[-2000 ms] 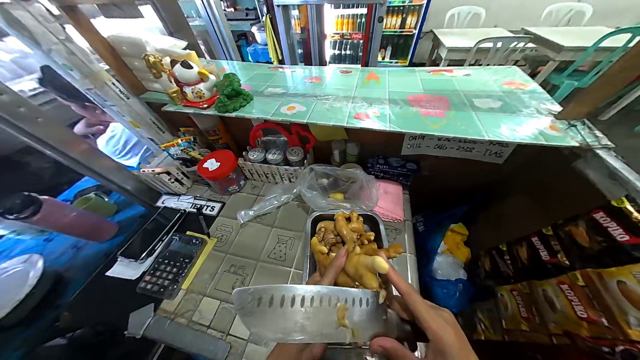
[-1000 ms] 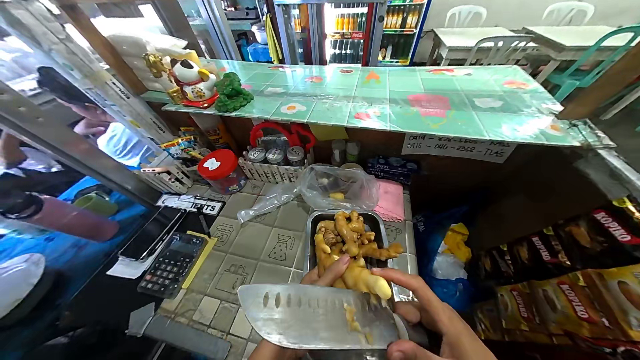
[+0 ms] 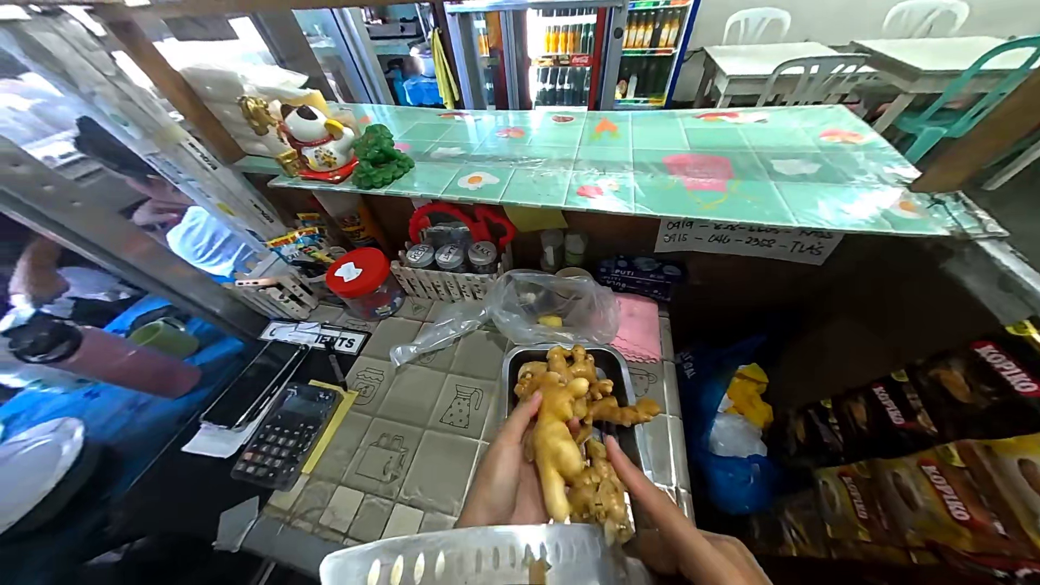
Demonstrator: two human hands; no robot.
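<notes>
Ginger root (image 3: pixel 556 443) rests in my left hand (image 3: pixel 505 471), whose thumb lies along its left side. My right hand (image 3: pixel 678 520) is at the lower right, around the knife's handle end, its index finger stretched toward the ginger; the handle itself is hidden. The wide steel blade (image 3: pixel 479 556) with a row of oval hollows lies across the bottom edge of the view, partly cut off, with a scrap of peel on it. Just beyond my hands, a metal tray (image 3: pixel 510 366) holds more ginger pieces (image 3: pixel 601 398).
A clear plastic bag (image 3: pixel 552 309) and a pink cloth (image 3: pixel 636 329) lie behind the tray. To the left are a red-lidded jar (image 3: pixel 361 276), a calculator (image 3: pixel 286 435) and a phone (image 3: pixel 256 382). Coffee packs (image 3: pixel 934 487) hang at the right. A person (image 3: pixel 162 211) is at far left.
The blade has moved down toward the bottom edge. The held ginger has turned more upright, and its pale end no longer points right. My left hand shows more plainly beside it.
</notes>
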